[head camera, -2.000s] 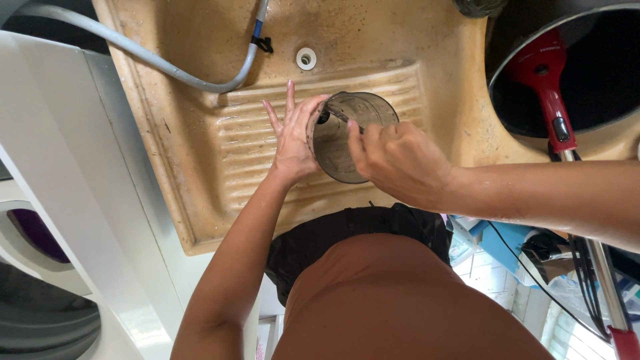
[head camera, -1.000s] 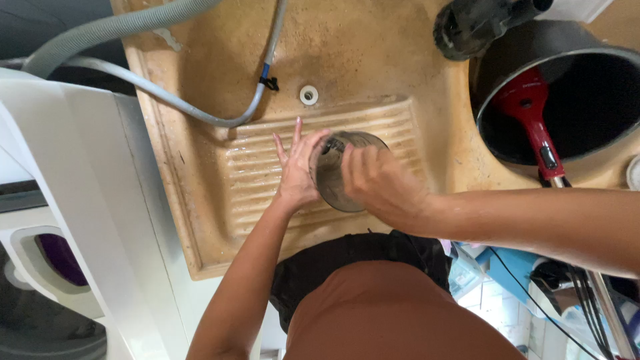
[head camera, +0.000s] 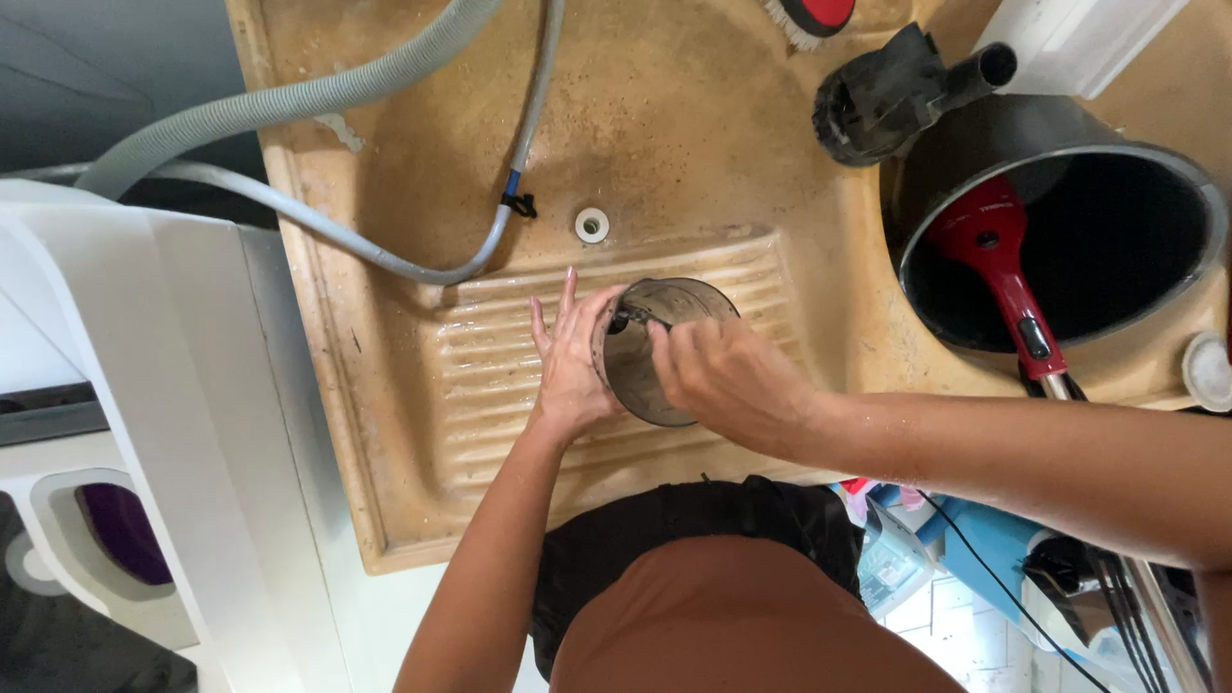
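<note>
A smoky, see-through plastic cup-shaped container (head camera: 635, 371) is tilted over the ribbed washboard part (head camera: 481, 385) of a tan laundry sink, its round mouth facing up. My left hand (head camera: 576, 361) grips its left side, two fingers raised away from it. At the mouth, my right hand (head camera: 722, 375) is closed around a thin dark tool (head camera: 643, 316) that reaches inside toward the left wall; its kind cannot be told. Part of the container's right rim is hidden behind my right hand.
Grey hoses (head camera: 318, 96) cross the sink's left side near a white drain fitting (head camera: 592, 225). At right are a black plastic vacuum part (head camera: 876, 96), a large black pot (head camera: 1088, 250) holding a red-handled appliance (head camera: 1001, 250), and a brush (head camera: 813, 19). A white washing machine (head camera: 183, 385) stands left.
My right hand has shifted slightly at the container's mouth, while my left hand keeps hold of its side. The view has moved, bringing the black part and the brush into sight.
</note>
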